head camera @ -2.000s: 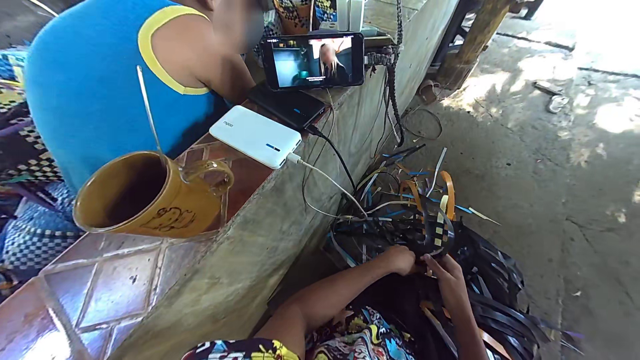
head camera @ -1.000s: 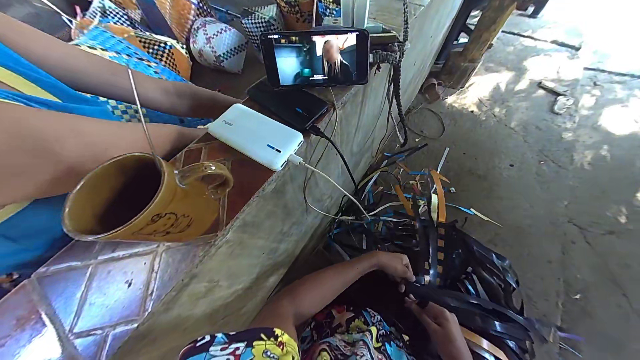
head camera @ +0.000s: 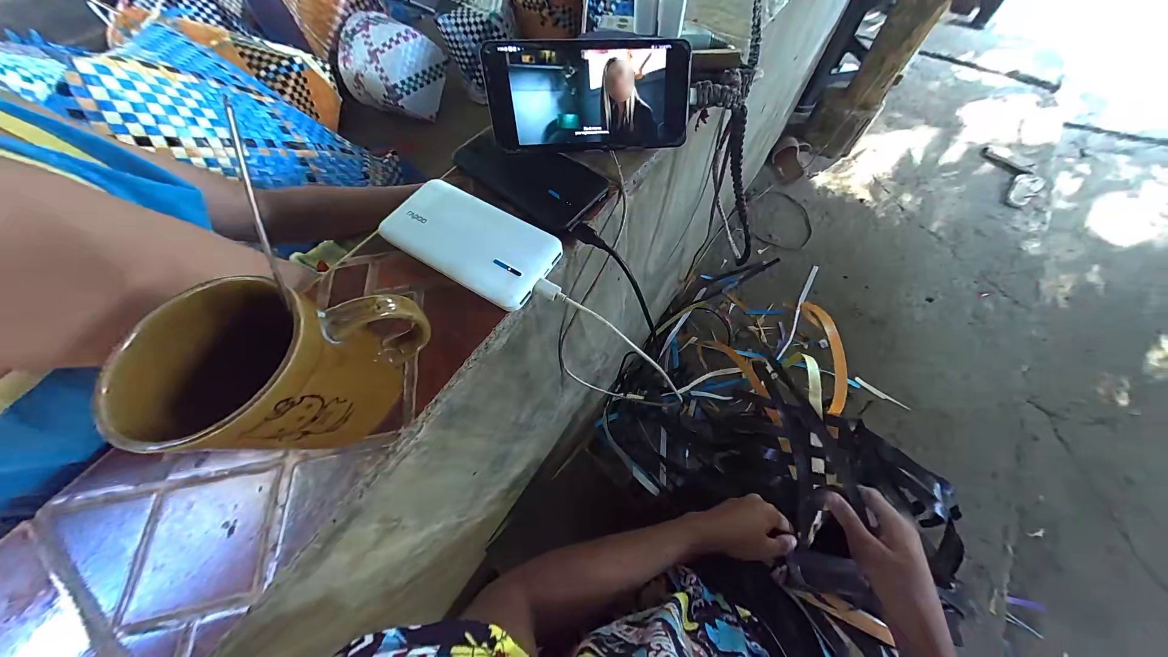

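Observation:
Low at the centre right, my left hand (head camera: pixel 750 529) is closed on black plastic strips, fingertips pinched at their near edge. My right hand (head camera: pixel 876 538) is just to its right, thumb and forefinger around a dark strip. Between and beyond the hands lie black plastic strips (head camera: pixel 721 447) with white and orange ones among them. An orange strip (head camera: pixel 832 351) curls up above the heap. What the strips form under the hands is partly hidden.
On the tiled ledge (head camera: pixel 164 538) stand a brown mug (head camera: pixel 319 392) with a metal handle in it, a white power bank (head camera: pixel 470 242), a black power bank (head camera: pixel 538 182) and a propped phone (head camera: pixel 584 96). Another person's arm (head camera: pixel 119 265) rests behind the mug, near woven baskets (head camera: pixel 392 64).
My hands have shifted with the strips, and the right fingers now point upward. The other person, upright two seconds ago, has leaned so that the arms reach along the ledge behind the mug.

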